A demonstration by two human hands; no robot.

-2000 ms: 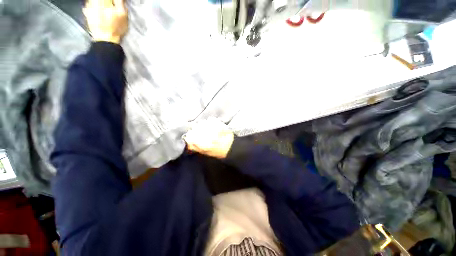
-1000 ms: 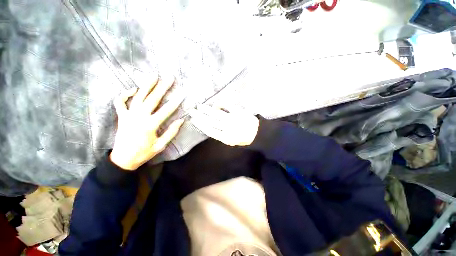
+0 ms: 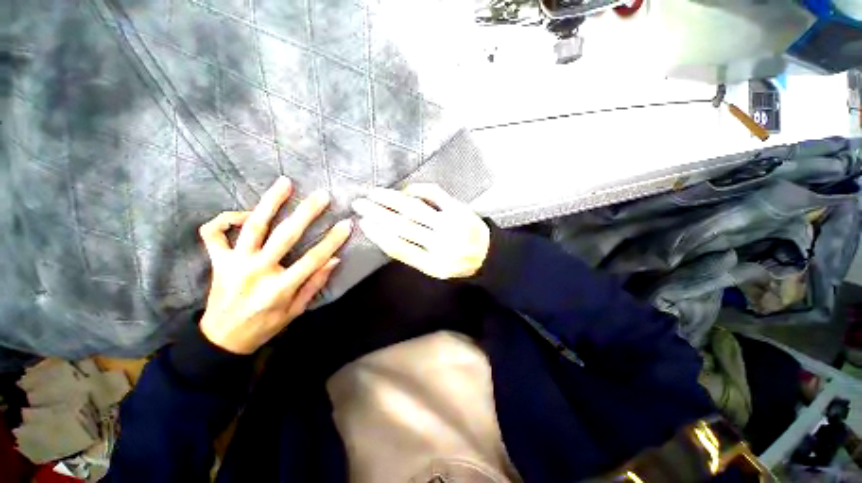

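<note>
The grey quilted jacket body lies spread over the left and middle of the table, with stitched diamond lines. A long dark zip runs diagonally down it towards my left hand. The ribbed hem lies along its lower right edge and partly passes under my hands. My left hand lies on the cloth near the hem with its fingers spread. My right hand is at the hem with fingers close together; whether it pinches the cloth is hidden. The fingertips of both hands are close to each other.
Metal presser foot parts of the sewing machine are at the top. A red loop handle is beside them. An orange-brown stick tool lies on the white table. Grey garments hang at right. Beige-grey bundles are lower left.
My left hand has come down from the far top left onto the cloth near my right hand. The jacket body is now spread wider, and its diamond lines show more clearly.
</note>
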